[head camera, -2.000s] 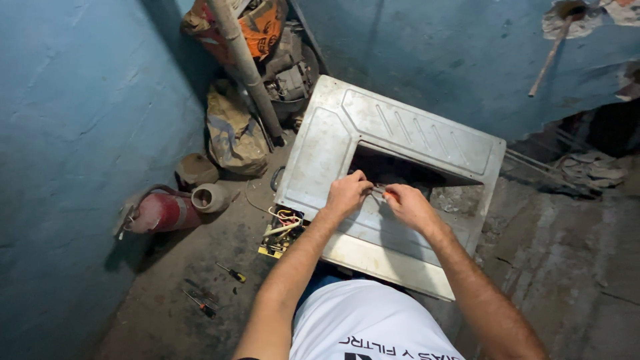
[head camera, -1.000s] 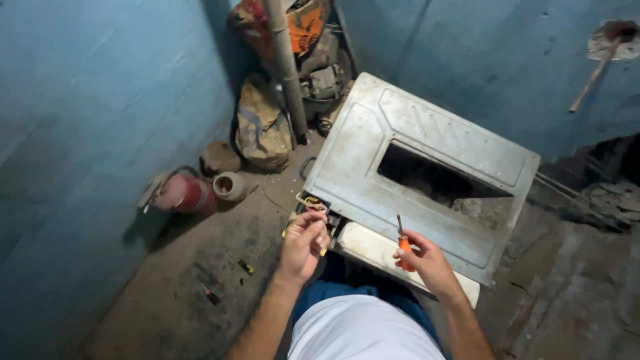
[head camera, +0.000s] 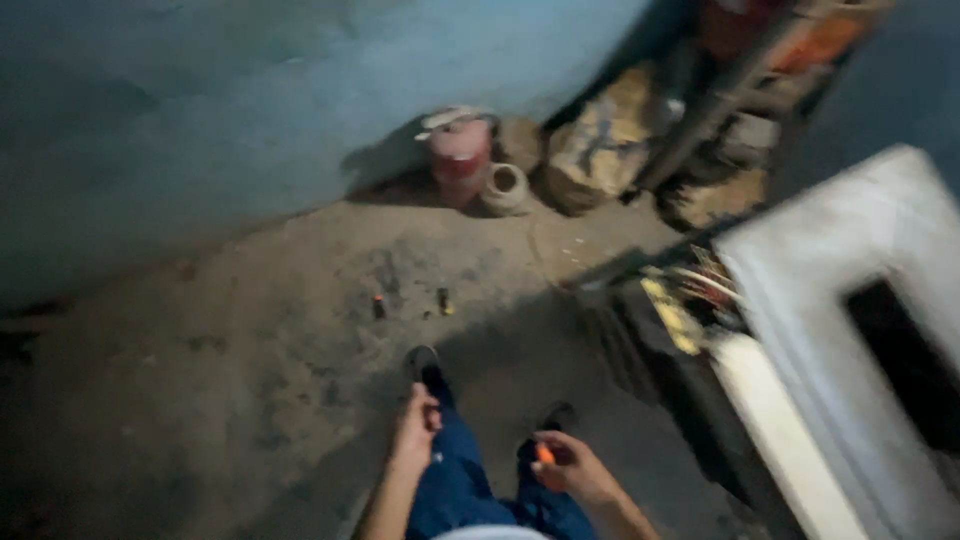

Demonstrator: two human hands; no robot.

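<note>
The view is blurred. My right hand (head camera: 566,465) is closed around an orange-handled tool (head camera: 545,454), probably a screwdriver, in front of my right leg. Over my left leg is my left hand (head camera: 420,424), its fingers curled; whether it holds something small cannot be told. Two small hand tools lie on the floor ahead of my feet, one with a red-orange end (head camera: 379,306) and one with a yellow end (head camera: 445,301). To the right stands a metal appliance cabinet (head camera: 780,292) with a dark rectangular opening, and exposed wires (head camera: 709,289) show at its near corner.
By the blue wall (head camera: 225,112) stand a red fire extinguisher (head camera: 459,161) and an open-mouthed pot (head camera: 506,189). A stuffed sack (head camera: 600,142) leans near a long pole (head camera: 720,97). A cream panel (head camera: 780,435) runs along the cabinet's near side.
My hands have moved away from the cabinet. The orange-handled tool, seen in my right hand one second ago, is still there. The view has swung strongly to the left.
</note>
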